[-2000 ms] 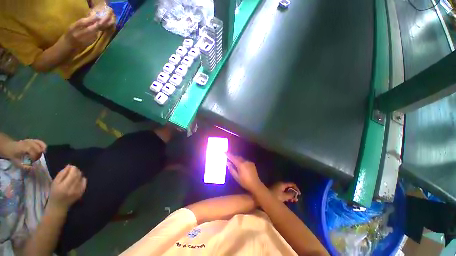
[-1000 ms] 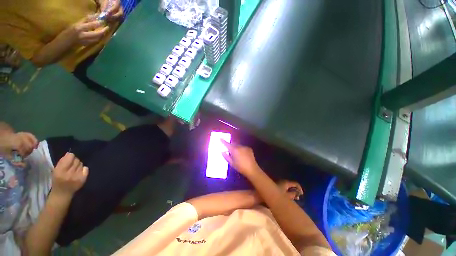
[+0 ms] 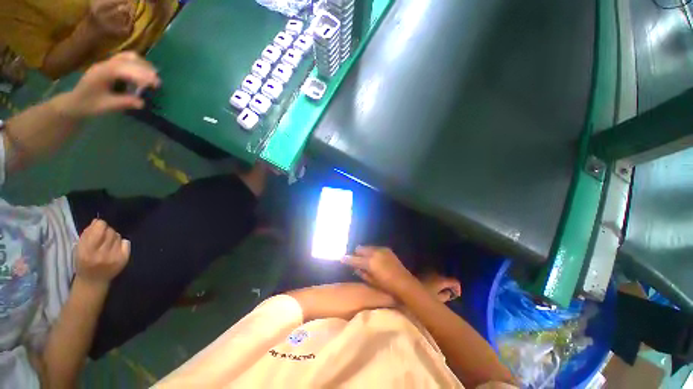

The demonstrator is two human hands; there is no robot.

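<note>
A smartphone (image 3: 333, 224) glows bright white at lap level below the end of the belt. My right hand (image 3: 378, 266) is at its lower right corner, fingers partly extended and fingertips at the screen's edge; it does not grip the phone. My left arm crosses under my right forearm. My left hand (image 3: 447, 289) shows only in part beyond that forearm, fingers curled, over a dark area; whether it holds anything cannot be told.
The dark conveyor belt (image 3: 471, 114) ends ahead, with a green rail (image 3: 285, 144). One housing (image 3: 314, 89) lies by the rail, near stacked housings (image 3: 328, 53) and two laid-out rows (image 3: 266, 71). A blue bin (image 3: 498, 304) holds scraps. A neighbour's hand (image 3: 114, 82) holds something dark.
My right hand has moved down from the screen's upper part to its lower corner. The left neighbour's raised hand has reached towards the side table. The view has shifted slightly.
</note>
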